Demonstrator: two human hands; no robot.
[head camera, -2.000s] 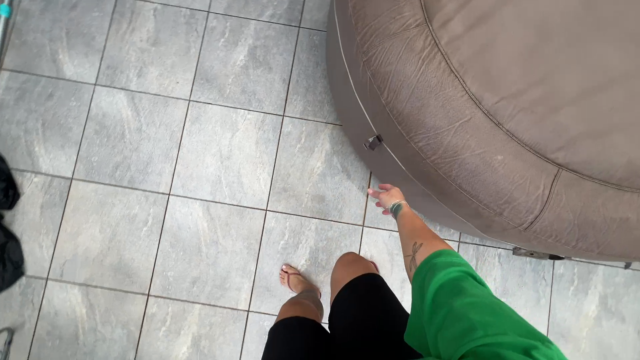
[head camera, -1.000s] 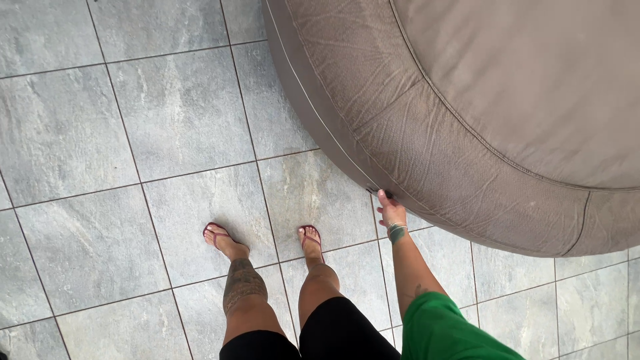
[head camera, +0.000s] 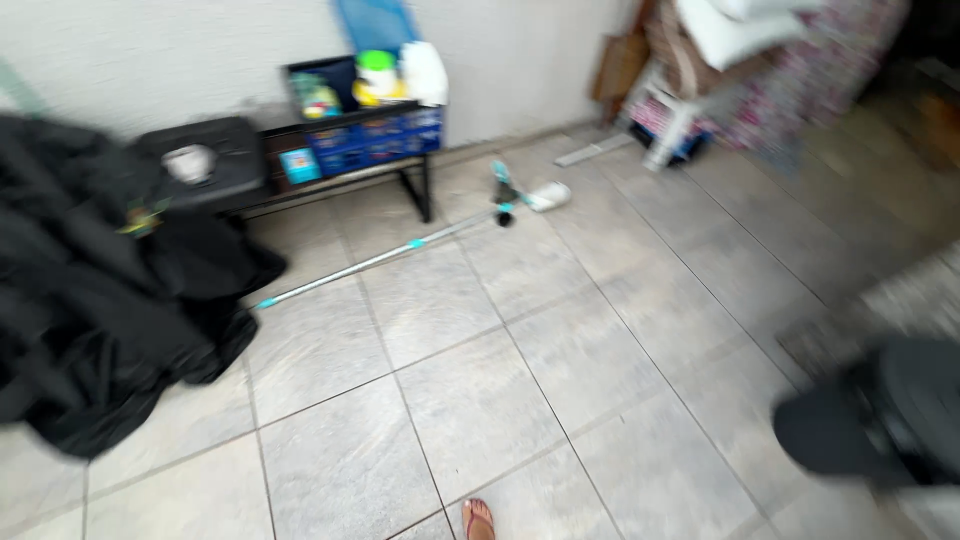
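Neither my left hand nor my right hand shows in the head view, so what they hold or touch is hidden. One of my feet in a flip-flop (head camera: 478, 519) stands on the tiled floor at the bottom edge. Ahead, a long silver pole with turquoise fittings (head camera: 352, 268) lies across the tiles, and a white roller-like head (head camera: 550, 196) rests near its far end. A blue crate (head camera: 379, 142) holding bottles and packets sits on a low black-framed bench by the wall. The picture is blurred by motion.
Black fabric (head camera: 97, 300) hangs to the floor at left, beside a black case-like object (head camera: 202, 161) on the bench. A dark bin-like container (head camera: 877, 412) stands at right. White folded padding (head camera: 739, 34) lies on a white-legged seat at the back right, near a patterned cloth (head camera: 832, 75).
The view has swung away from the round brown padded cover to the wall and bench. My right hand, at the cover's edge one second ago, is out of view.
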